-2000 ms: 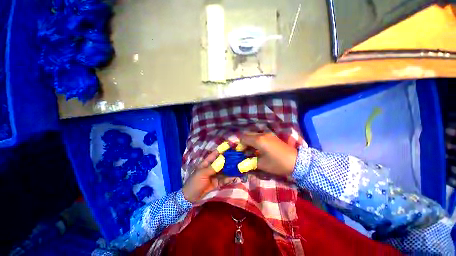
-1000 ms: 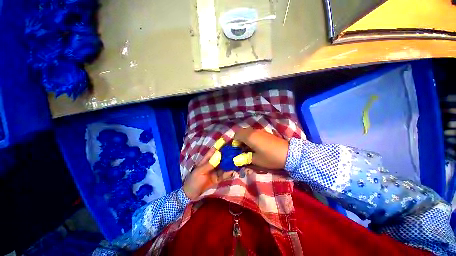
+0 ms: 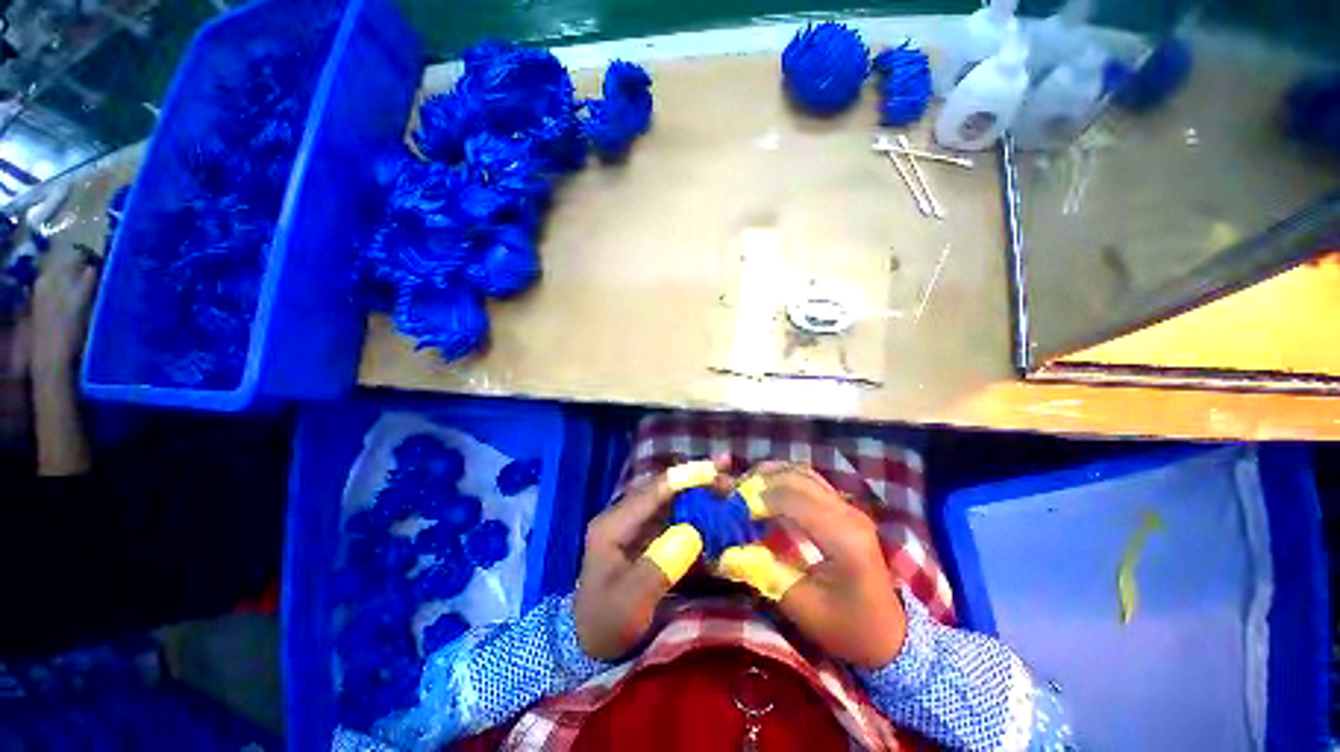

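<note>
A blue hair piece (image 3: 714,520) is held over my lap, between both hands. My left hand (image 3: 635,566) grips its left side, with yellow finger cots on the thumb and a fingertip. My right hand (image 3: 830,566) grips its right side, also with yellow finger cots on the thumb and a fingertip. The fingers hide much of the piece. On the bench ahead, a small glue dish (image 3: 819,315) sits on a pale glue pad (image 3: 747,335), with a thin stick at it.
Spiky blue pieces (image 3: 478,176) are piled beside the upper left bin (image 3: 279,316). The lower left bin (image 3: 547,507) holds blue parts; the lower right bin (image 3: 963,536) holds a yellow strip (image 3: 1132,570). White bottles (image 3: 988,91), sticks and a clear-sided box (image 3: 1017,265) are at right. Another person's arm (image 3: 56,360) shows far left.
The view has tilted up, showing more of the bench, bottles and upper left bin. My right hand has turned and its fingers now spread around the right side of the blue piece.
</note>
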